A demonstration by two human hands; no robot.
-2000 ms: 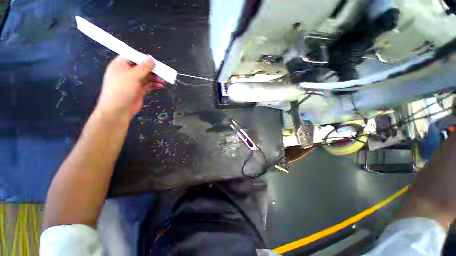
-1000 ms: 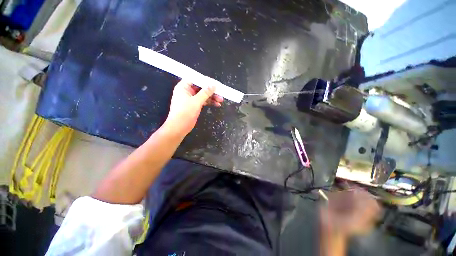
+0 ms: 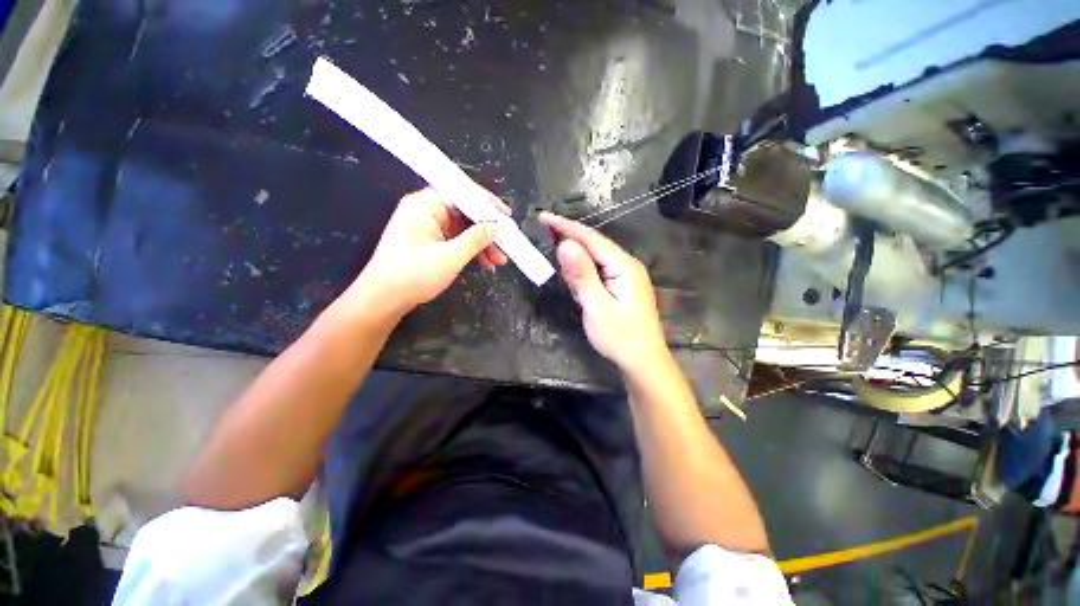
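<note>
My left hand (image 3: 429, 245) grips a long narrow white strip (image 3: 397, 139) between thumb and fingers, above the black table. The strip slants from upper left to its lower right end. My right hand (image 3: 606, 290) is just right of that end, thumb and fingers close together. A small dark tip shows at its fingertips; what it holds, if anything, is unclear. Fine white threads (image 3: 663, 192) run from beside my right fingertips to the dark end of the machine's arm (image 3: 758, 187). The pink-edged snips seen earlier do not show now.
The scratched black-covered table (image 3: 178, 178) lies under both hands. The pale sewing machine (image 3: 947, 107) stands at the right. A pale-yellow tape roll (image 3: 910, 393) hangs below it. Yellow strips (image 3: 59, 403) hang at the lower left. A yellow line (image 3: 876, 545) crosses the grey floor.
My right hand has come up from the lower right to beside the strip's end. The strip is tilted more steeply. The snips no longer show on the table. The view has shifted.
</note>
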